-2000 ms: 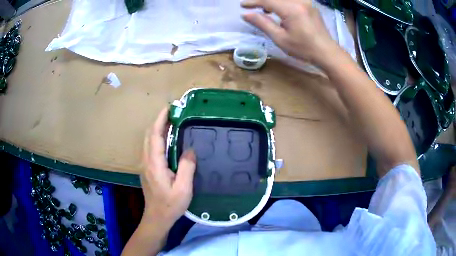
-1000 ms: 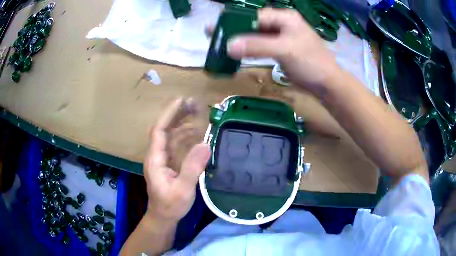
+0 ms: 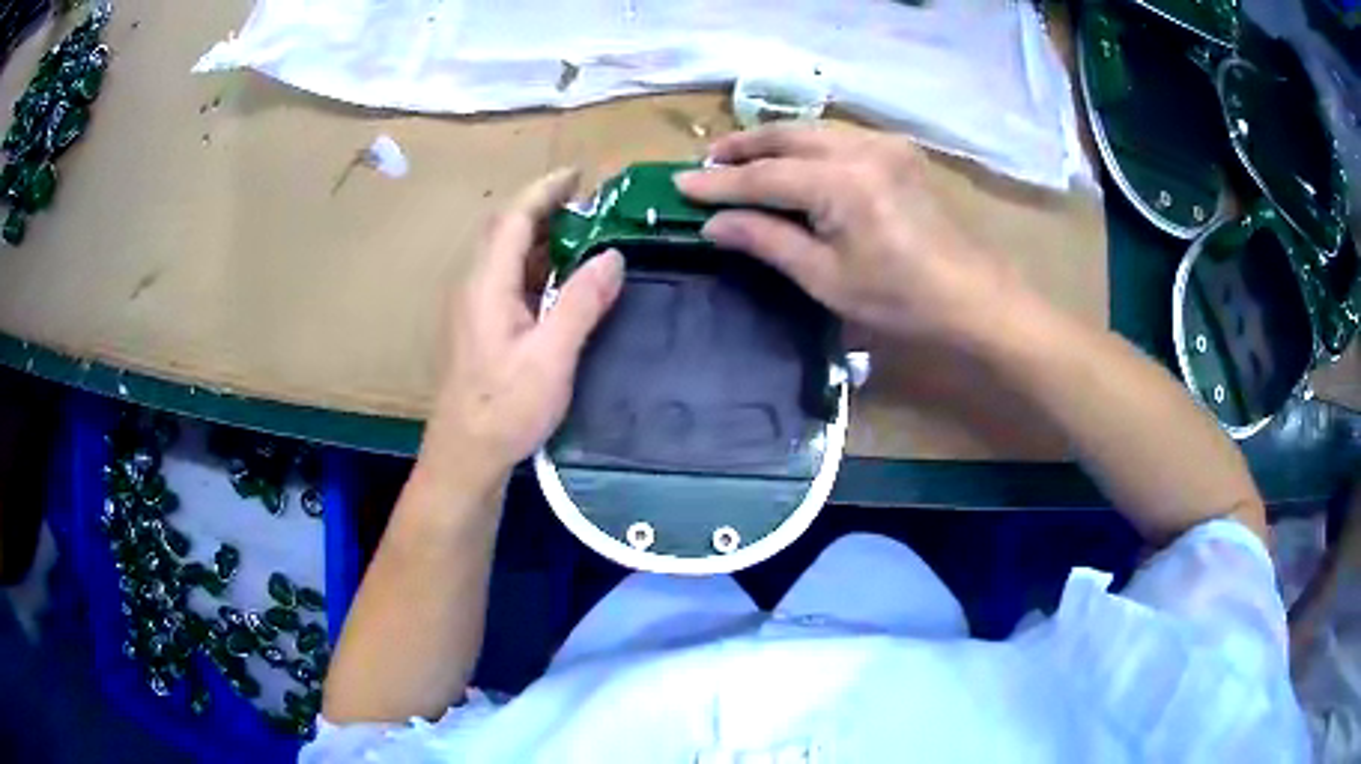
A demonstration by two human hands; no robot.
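Note:
A green case shell (image 3: 687,515) with a pale rim and a dark grey panel (image 3: 690,366) lies over the bench edge, its rounded end towards me. A glossy green cover piece (image 3: 645,202) is at its squared far end. My left hand (image 3: 515,336) grips the shell's left far corner, thumb on the inner edge. My right hand (image 3: 851,217) is on the cover piece, fingers on top and thumb below. It hides the right far corner, so I cannot tell how the cover sits there.
A small round dish (image 3: 779,100) stands at the edge of a white sheet (image 3: 657,45). Green shells (image 3: 1254,321) overlap at the right. Small green parts (image 3: 57,120) are heaped at the left, with more in a blue crate (image 3: 343,560) below the bench. A white scrap (image 3: 388,155) lies on the cardboard (image 3: 269,269).
My right hand has brought the green cover piece down from above the sheet onto the shell's far end. My left hand has closed on the shell's left far corner.

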